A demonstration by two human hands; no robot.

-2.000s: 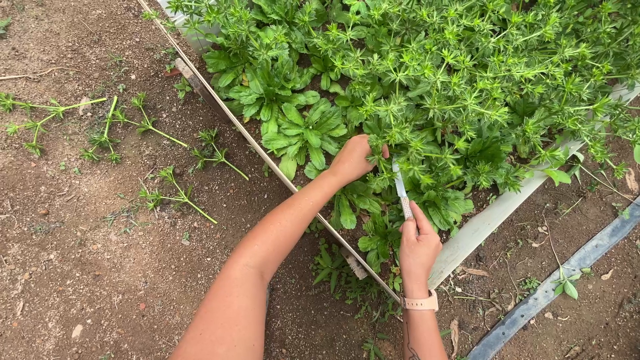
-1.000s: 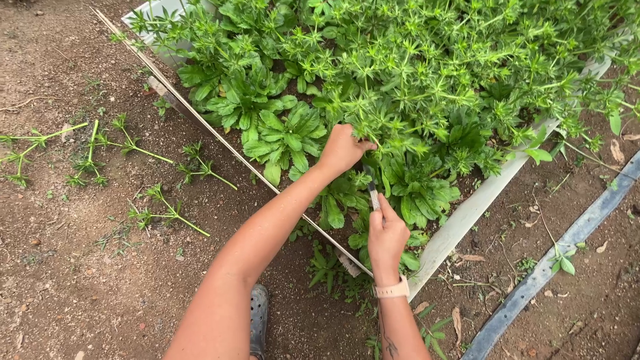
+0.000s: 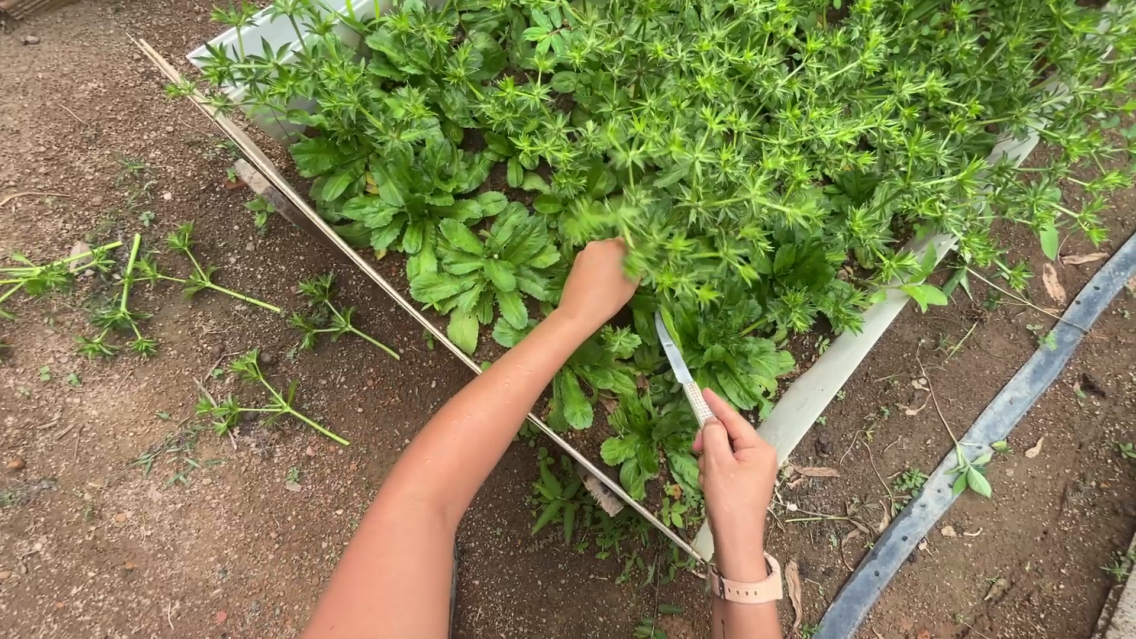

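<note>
My left hand (image 3: 601, 282) is closed among the spiky green flower stalks (image 3: 701, 169) of the bed; a blurred stalk shows by its fingers, which are partly hidden, so its hold is hard to confirm. My right hand (image 3: 735, 461), with a pale wristband (image 3: 750, 586) below it, is shut on the patterned handle of a small knife (image 3: 676, 355). The blade points up and left into the leaves, a little below and right of my left hand. Low rosettes of toothed leaves (image 3: 488, 266) grow to the left of my left hand.
A thin board edge (image 3: 355, 257) and a pale panel (image 3: 825, 373) border the bed and meet near my right wrist. Several cut stalks (image 3: 280, 404) lie on the soil at left. A flat dark hose (image 3: 976, 444) crosses the ground at right.
The knife blade, nearly hidden one second ago, now shows plainly. A shoe visible at the bottom then is now almost wholly out of sight.
</note>
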